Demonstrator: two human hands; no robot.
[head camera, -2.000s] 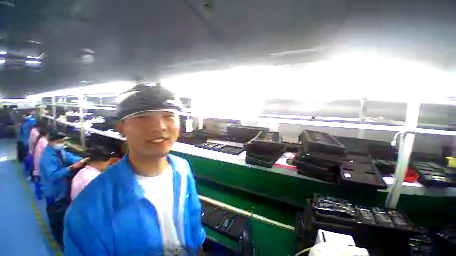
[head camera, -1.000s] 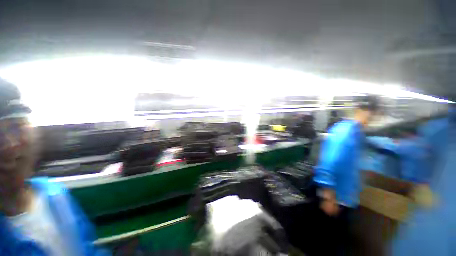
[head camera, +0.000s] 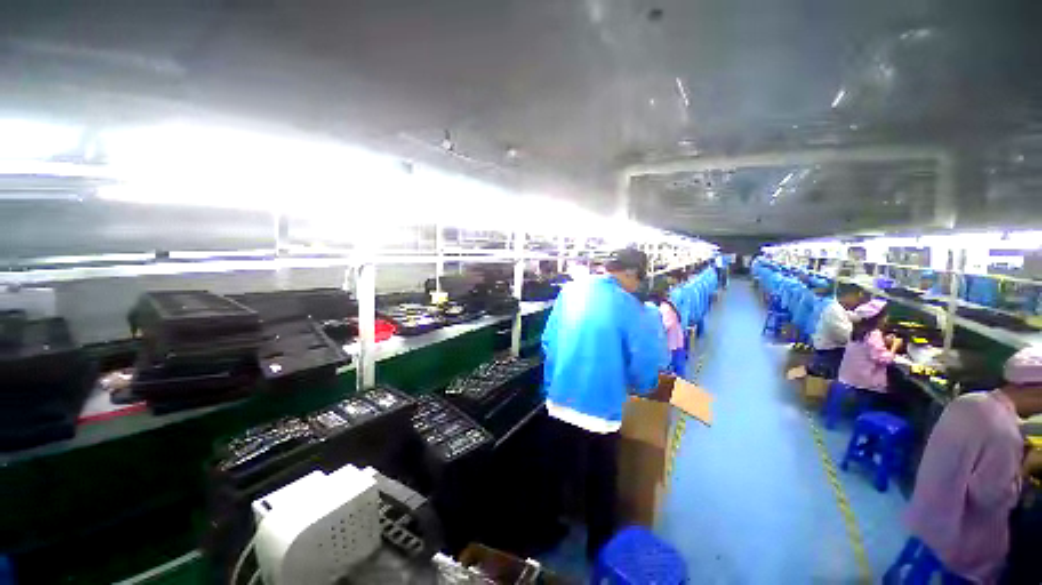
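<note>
Neither of my hands is in the picture. Nearest in front of me, at the lower left, is a white plastic device with a perforated side (head camera: 320, 528). Behind it are black component trays (head camera: 314, 431) holding rows of small dark and silvery parts. More black trays with parts (head camera: 491, 379) lie beyond, toward the standing person. On the green-edged bench at the left, black carrier trays (head camera: 197, 343) are stacked.
A person in a blue jacket (head camera: 600, 343) stands beside an open cardboard box (head camera: 646, 463). A blue stool (head camera: 640, 558) is at the bottom edge. A blue aisle (head camera: 743, 446) with yellow-black tape runs back between benches with seated people. A person in pink (head camera: 971, 469) is at right.
My view has turned right. The smiling person in blue has left the picture at the left, and the long aisle and right-hand benches have come into view. The blur has mostly cleared.
</note>
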